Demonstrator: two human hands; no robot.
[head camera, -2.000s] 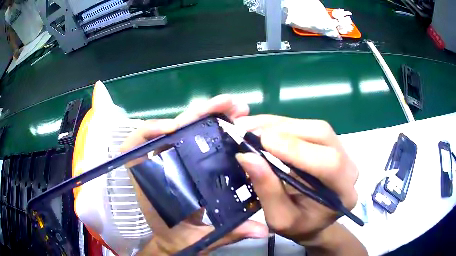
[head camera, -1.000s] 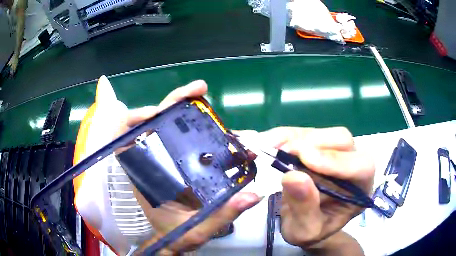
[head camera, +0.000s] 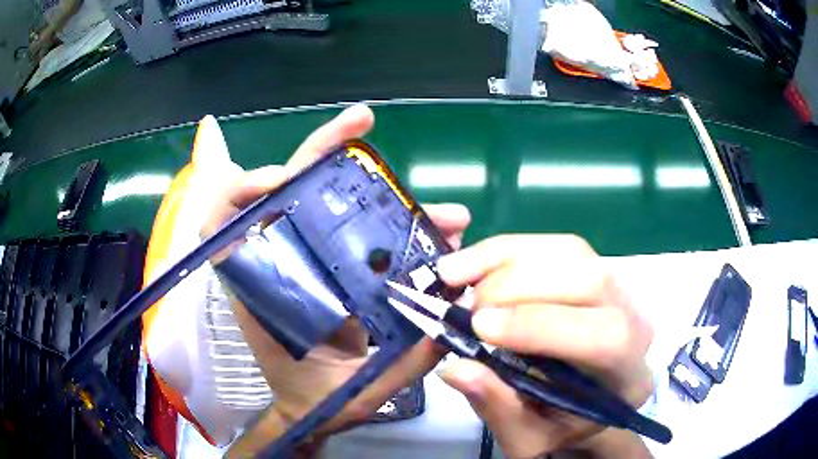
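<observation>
A black middle frame (head camera: 354, 233) is held tilted in front of me, with yellow-orange patches along its upper right edge. A glossy dark film (head camera: 282, 285) hangs over its window. My left hand (head camera: 296, 385) holds the frame from behind and below, partly hidden by it. My right hand (head camera: 561, 332) holds black tweezers (head camera: 538, 381). Their two pale tips are slightly apart over the solid section, near a dark round hole. I cannot tell whether the tips touch it. No part shows between them.
An orange-and-white desk fan (head camera: 184, 359) stands behind the frame, beside a black blister tray (head camera: 36, 323). Dark frames with white pieces (head camera: 717, 336) and another frame (head camera: 796, 336) lie on the white bench. The green conveyor (head camera: 574, 211) carries dark parts beyond; an orange dish (head camera: 659, 79) is farther off.
The tweezers have moved left, from beside the frame's edge to over its solid section. The right fingers are now at the frame's right edge. The view has shifted slightly.
</observation>
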